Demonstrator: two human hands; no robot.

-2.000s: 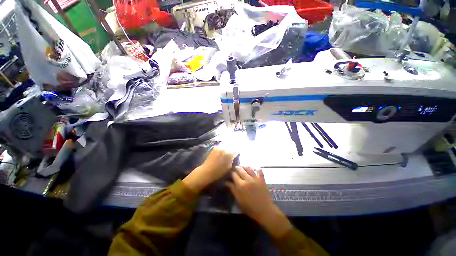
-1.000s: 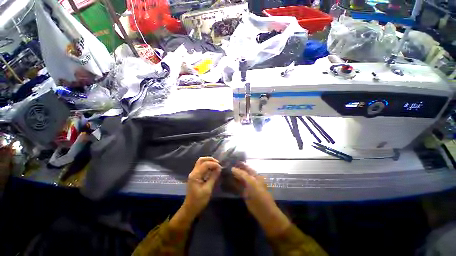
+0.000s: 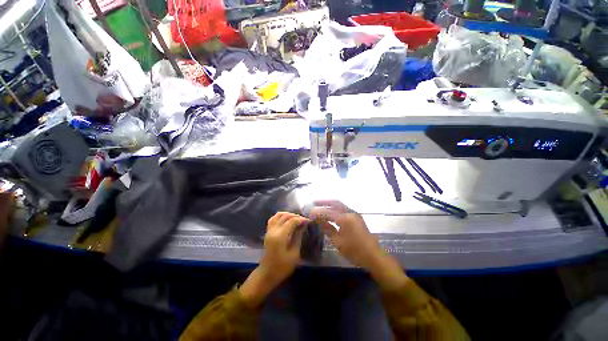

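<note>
The dark grey garment piece (image 3: 233, 176) lies limp on the table left of the needle, with its left part hanging over the front edge. My left hand (image 3: 285, 241) pinches its near right end below the needle. My right hand (image 3: 343, 230) holds the same end, its fingers almost touching my left fingers. The fingertips and cloth edge there are blurred. The white JACK sewing machine (image 3: 393, 136) stands behind my hands. Its presser foot and needle area (image 3: 327, 160) is brightly lit, and I cannot tell whether cloth is under it.
Dark snips (image 3: 440, 204) lie on the bed right of the needle, beside several dark narrow strips (image 3: 390, 178). Clear plastic bags (image 3: 353, 56), a red crate (image 3: 400, 28) and scraps stand behind the table. A grey motor-like unit (image 3: 48, 156) is at the left.
My hands first drew back from near the needle towards the front edge with the cloth end. Since then my right hand has moved slightly up and over, closer to the left. The view has shifted slightly.
</note>
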